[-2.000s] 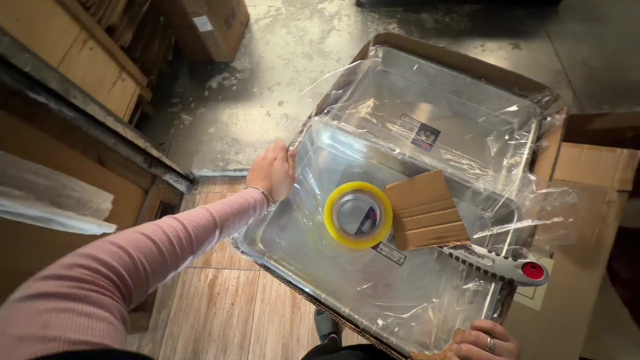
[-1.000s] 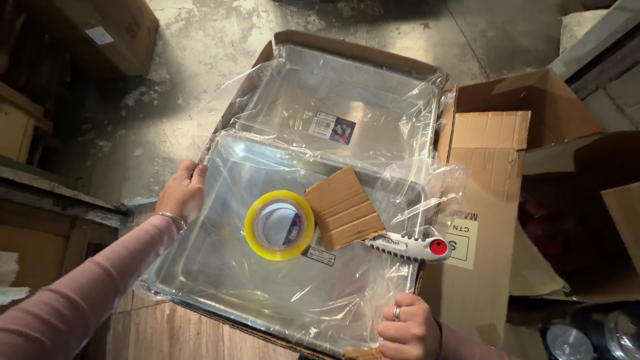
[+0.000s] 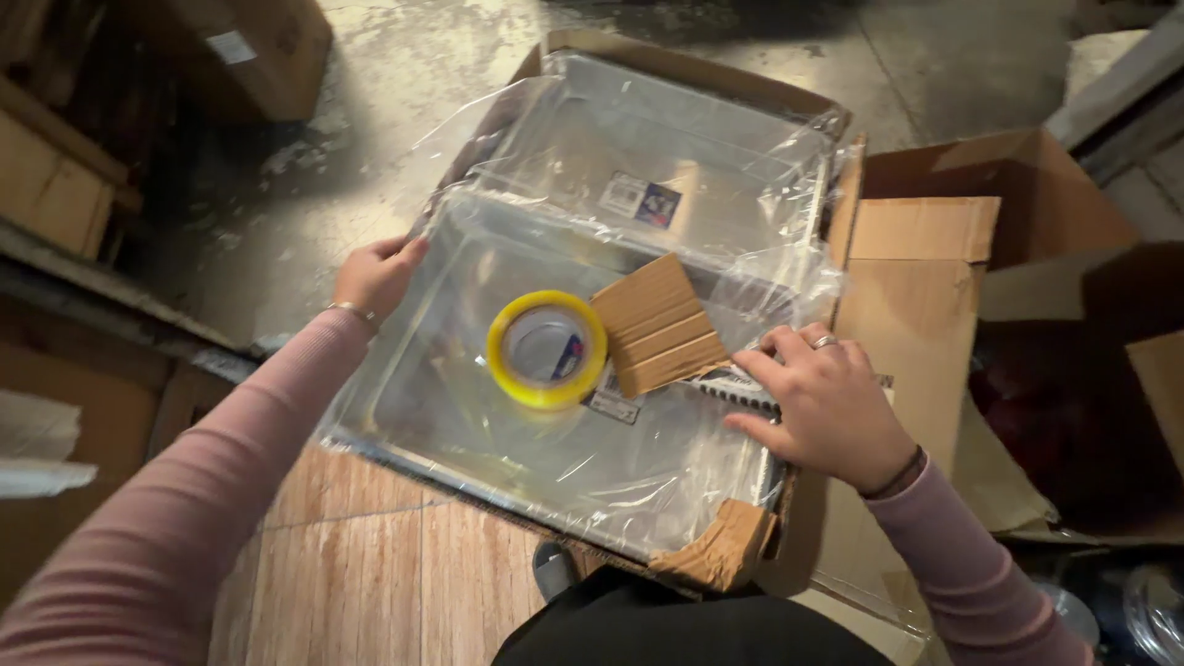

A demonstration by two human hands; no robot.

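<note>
Two plastic-wrapped metal trays, a near one and a far one, lie in a shallow cardboard box. On the near tray rest a roll of yellow-edged clear tape and a folded piece of corrugated cardboard. My left hand grips the left edge of the box and its plastic wrap. My right hand is over the handle of a tool with black ridges, beside the cardboard piece; its fingers are slightly spread, and whether they grip the handle cannot be told.
Open cardboard boxes stand at the right, with a long flap beside the trays. A closed carton sits at the upper left. Wooden shelving runs along the left. Clear round containers are at the lower right.
My right hand has left the near right corner of the box and moved up to the tool's handle, covering its red end. My left hand stays at the left edge.
</note>
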